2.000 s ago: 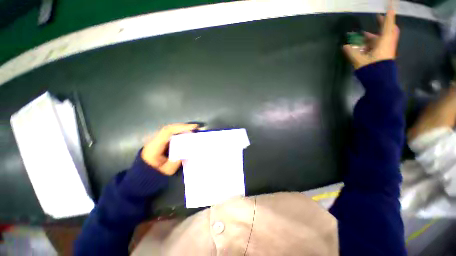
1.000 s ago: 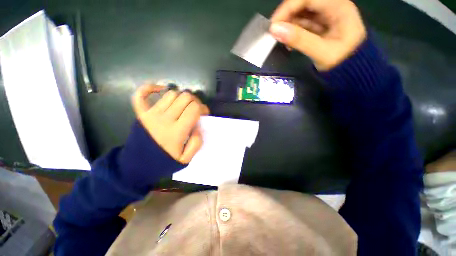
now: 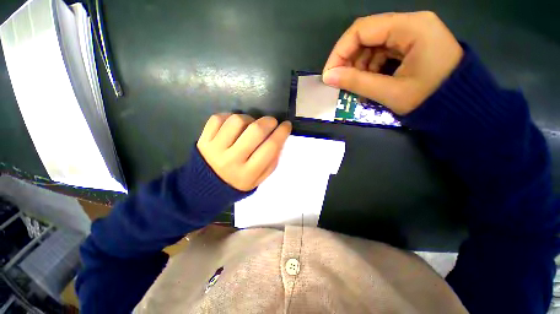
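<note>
A flat black unit [image 3: 368,125] lies on the dark green bench with a green circuit board [image 3: 347,105] and a silvery patterned part showing. A grey-white adhesive pad [image 3: 315,99] lies over the unit's left end. My right hand [image 3: 393,61] pinches the pad's upper right corner between thumb and forefinger and covers part of the unit's far end. My left hand [image 3: 245,150] rests at the unit's lower left corner, fingers curled, over the edge of a white backing sheet [image 3: 288,190]. Whether it holds anything is hidden.
A thick stack of white sheets [image 3: 55,98] lies at the left, with a thin metallic stick [image 3: 108,55] beside it. Below the bench edge at the lower left are a brown box part [image 3: 93,210] and grey items [image 3: 52,254].
My right hand has moved the pad down onto the unit's left end. My left hand has moved right, to the unit's corner. Two seconds ago my right hand was far out at the upper right.
</note>
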